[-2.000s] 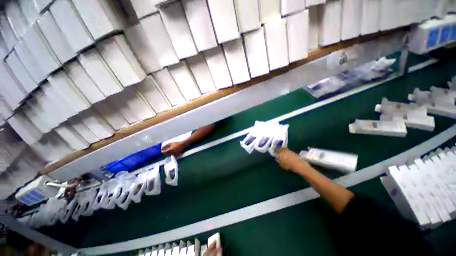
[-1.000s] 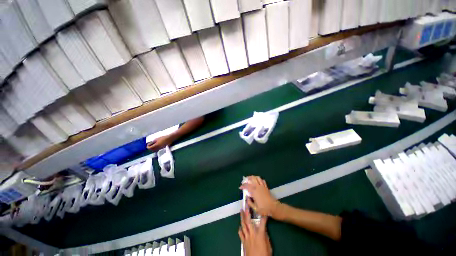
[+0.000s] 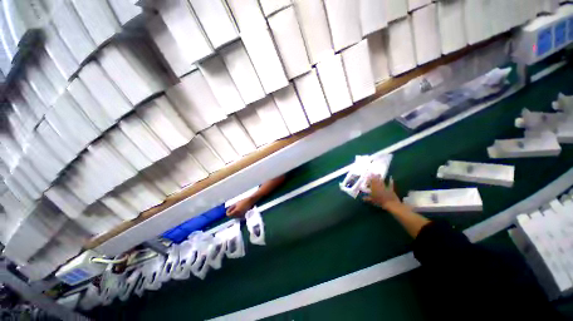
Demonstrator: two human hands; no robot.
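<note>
My right hand (image 3: 381,192) reaches over the belt and touches the nearer edge of a small group of white bagged products (image 3: 357,178) with dark centres. The thumb stands apart; whether the fingers grip a bag is hidden by blur. My left hand is out of the picture. A white carton (image 3: 447,200) with its end flap out lies on the belt just right of my right hand, partly behind my wrist. Another open carton (image 3: 479,173) lies beyond it.
More cartons (image 3: 526,146) lie at the right. Packed cartons (image 3: 551,235) stand in a row at the lower right. Bagged products (image 3: 200,252) form a slanting row at the left. Another person's hand (image 3: 241,205) is by a blue bin (image 3: 195,226). A carton-filled shelf (image 3: 270,148) overhangs the belt.
My right hand has moved from the carton near me forward to the bagged products. My left hand and that carton have left the view. The camera view has shifted.
</note>
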